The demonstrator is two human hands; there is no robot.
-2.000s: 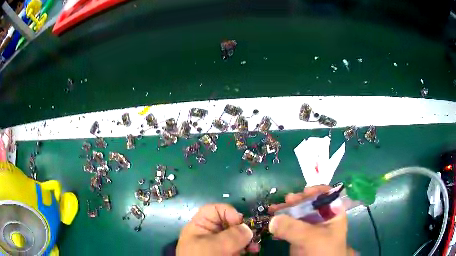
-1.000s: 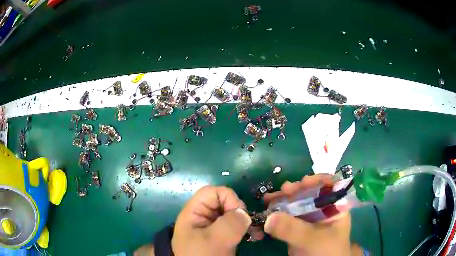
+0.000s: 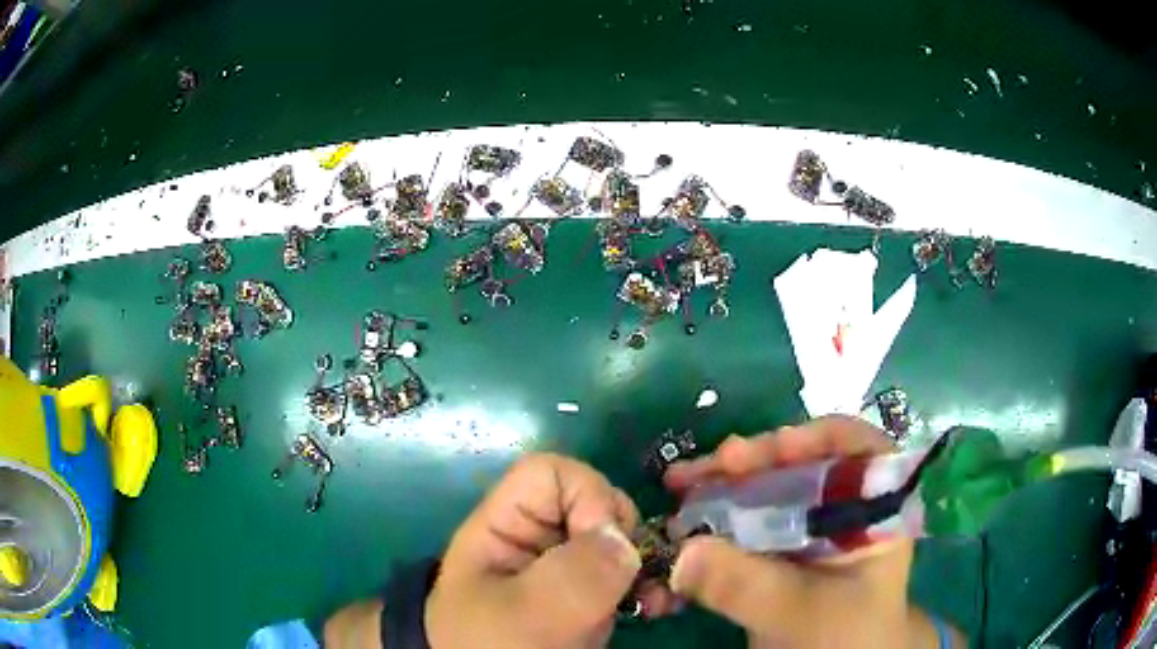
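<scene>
My left hand (image 3: pixel 539 558), with a black band on its wrist, pinches a small circuit board (image 3: pixel 653 553) between thumb and finger at the bottom centre. My right hand (image 3: pixel 787 577) holds the glue syringe (image 3: pixel 774 507), a clear tube with red content and a black clip, lying across the fingers. Its green adapter (image 3: pixel 967 482) points right and joins a pale air hose (image 3: pixel 1104 462). The right thumb is at the board's right side. The needle tip is hidden or too blurred to tell. A wired part hangs just below the board.
Many wired boards (image 3: pixel 518 246) lie on the green bench and the white strip (image 3: pixel 736 171). Creased white paper (image 3: pixel 831 332) with a red smear lies behind my right hand. One board (image 3: pixel 673 449) lies just beyond my hands. A yellow-and-blue cartoon fan (image 3: pixel 57 488) stands at left.
The view has tilted down, so the bench items sit higher in the picture. The syringe lies flatter and nearer. Both hands stay together at the board.
</scene>
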